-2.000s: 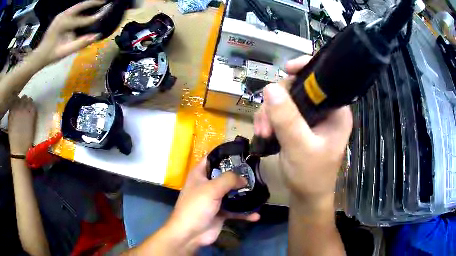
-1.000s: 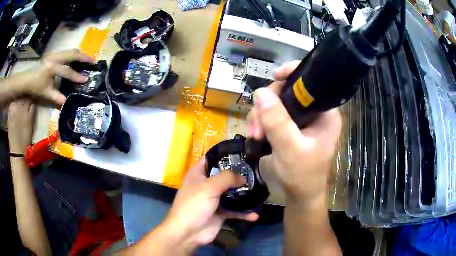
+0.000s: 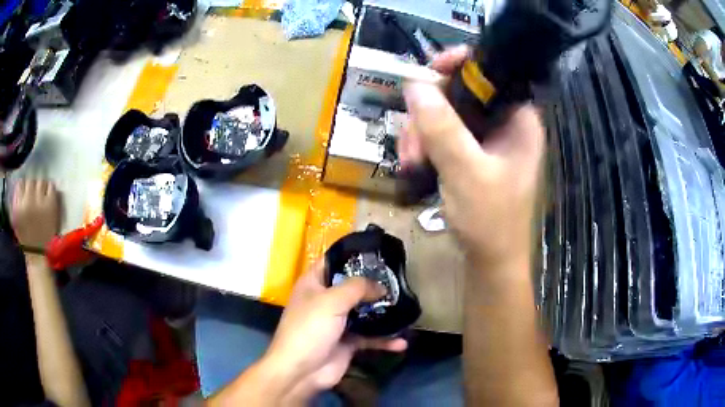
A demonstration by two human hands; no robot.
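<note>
My left hand [image 3: 318, 322] holds a black camera housing [image 3: 396, 310] at the bench's front edge, its open side up. The thumb lies on the silvery circuit board [image 3: 363, 268] inside. My right hand [image 3: 469, 159] grips the black electric screwdriver [image 3: 509, 67], which has a yellow label; it is blurred. Its lower end is above and right of the housing, apart from it, near the front of the white screw feeder [image 3: 374, 79]. The bit tip cannot be made out.
Three housings with boards stand at left: one on brown board [image 3: 230, 131], one behind the white sheet [image 3: 143, 137], one on it [image 3: 151, 199]. Clear trays [image 3: 636, 199] are stacked at right. Another person's hand [image 3: 36, 211] rests at far left. A bluish plastic bag [image 3: 310, 16] lies at the back.
The screwdriver has lifted off the housing and moved up toward the feeder. The neighbour's reaching hand has left the view. The rearmost housing is gone from its place; another has shifted slightly.
</note>
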